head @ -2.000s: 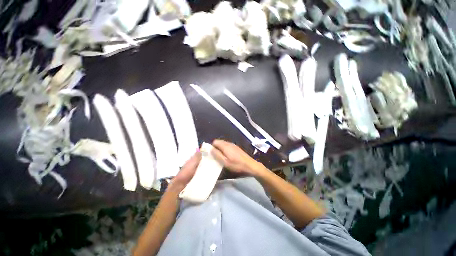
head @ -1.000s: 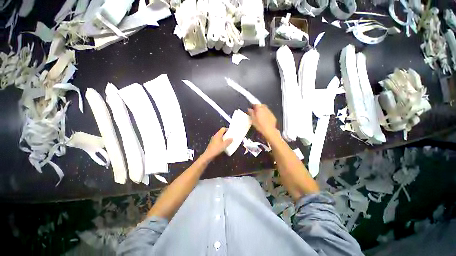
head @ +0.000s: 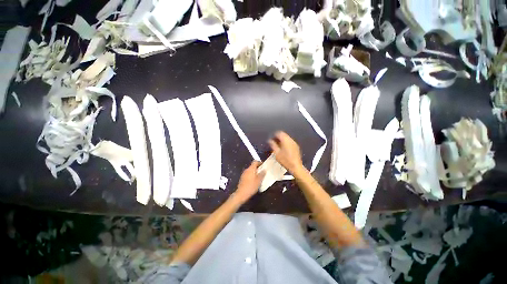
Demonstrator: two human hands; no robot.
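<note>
A folded white bundle [head: 272, 174] lies at the table's near edge between my hands. My left hand [head: 251, 178] holds its left side. My right hand [head: 286, 151] is over its upper right end, slightly blurred, fingers bent; whether it grips anything is hard to tell. One narrow tie strip [head: 235, 125] runs from the upper left down to the bundle. Another narrow strip [head: 317, 131] lies bent to the right of my right hand, its lower end near the bundle. Four side-by-side stacks of curved white pieces [head: 179, 145] lie to the left.
A tangled strip pile [head: 68, 130] is at far left. Finished bundles [head: 276, 46] and a small open box [head: 349, 63] stand beyond. Long white stacks [head: 343, 131] and a clump of bundles [head: 468, 152] are at right. Scraps litter the green floor [head: 125, 238].
The bundle went from close to my body onto the table, then nearer its edge. The right-hand strip, straight earlier, is now bent with its lower end by the bundle. The view has shifted.
</note>
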